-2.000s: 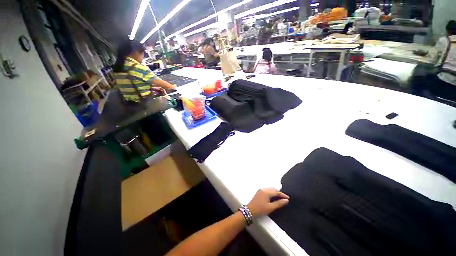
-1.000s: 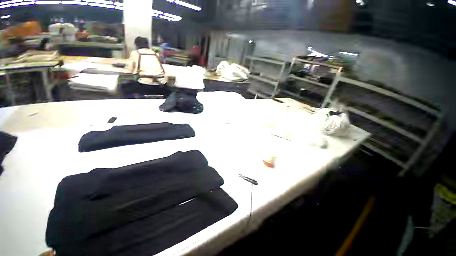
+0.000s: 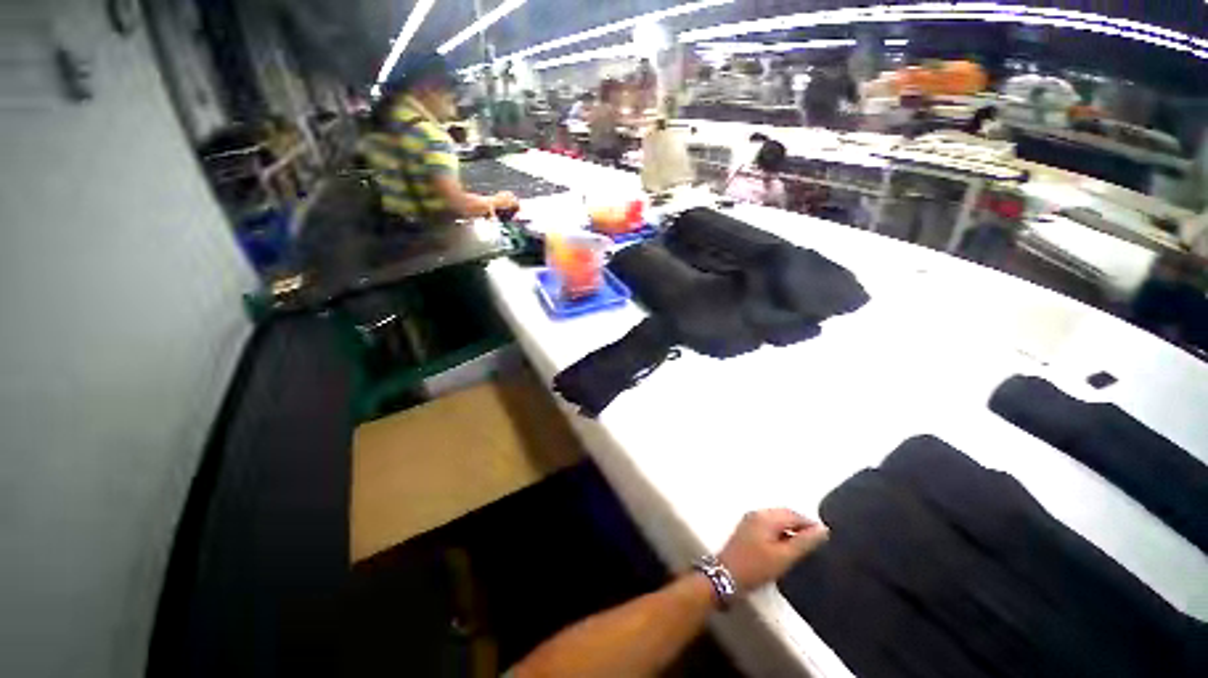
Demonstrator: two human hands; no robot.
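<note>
Overlapped long black panels (image 3: 980, 570) with rounded ends lie on the white-topped table (image 3: 715, 457) at the lower right, running out of the frame. My left hand (image 3: 772, 547), with a metal band at the wrist, is at their left end near the table's front edge. Its fingers are curled and the fingertips touch or nearly touch the panel edge; whether they pinch the cloth cannot be told. A separate black panel (image 3: 1113, 444) lies beyond the row. My right hand is out of the picture.
A black fabric pile (image 3: 742, 285) and a smaller black bundle (image 3: 616, 368) lie farther left. A blue tray (image 3: 583, 294) holds a container with orange-red contents (image 3: 574, 261). A person in a striped top (image 3: 413, 166) works at the far left. A cardboard sheet (image 3: 457, 464) is below the table edge.
The view swung right over the panels, then back left. My left hand, nearly out of view a second ago, shows again at the panels' left end. The panels show no clear shift.
</note>
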